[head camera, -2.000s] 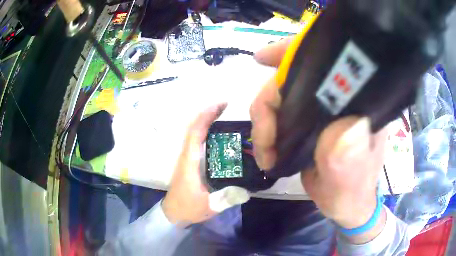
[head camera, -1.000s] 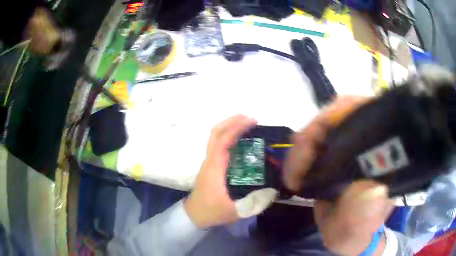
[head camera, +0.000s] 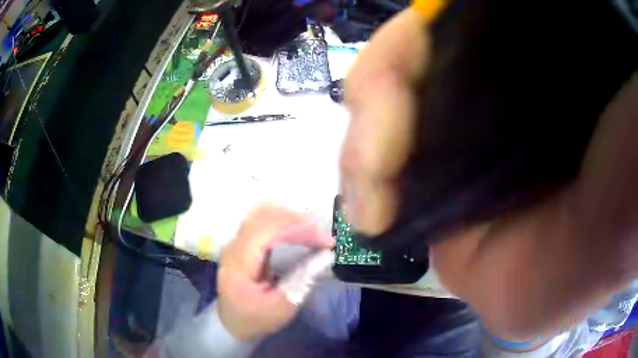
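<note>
A black housing half (head camera: 413, 264) with a green circuit board (head camera: 358, 253) in it lies at the bench's front edge. Its upper right part is hidden. My right hand (head camera: 507, 273) grips a large black electric screwdriver (head camera: 518, 119), very close to the camera; its tip is hidden. My left hand (head camera: 262, 273) is blurred, with curled fingers and a white finger cot (head camera: 297, 271), just left of the housing. I cannot tell whether it touches the housing or holds anything small.
A black square part (head camera: 163, 187) lies on the green left edge. A tape roll (head camera: 236, 85), a silvery tray (head camera: 303, 66) and a thin dark rod (head camera: 252, 119) are at the back left. A dark pole hangs over the roll. A red crate (head camera: 612, 345) shows lower right.
My left hand has moved from around the housing to its left, and its fingers have curled. The screwdriver and my right hand now loom closer and cover more of the housing, bench and cord.
</note>
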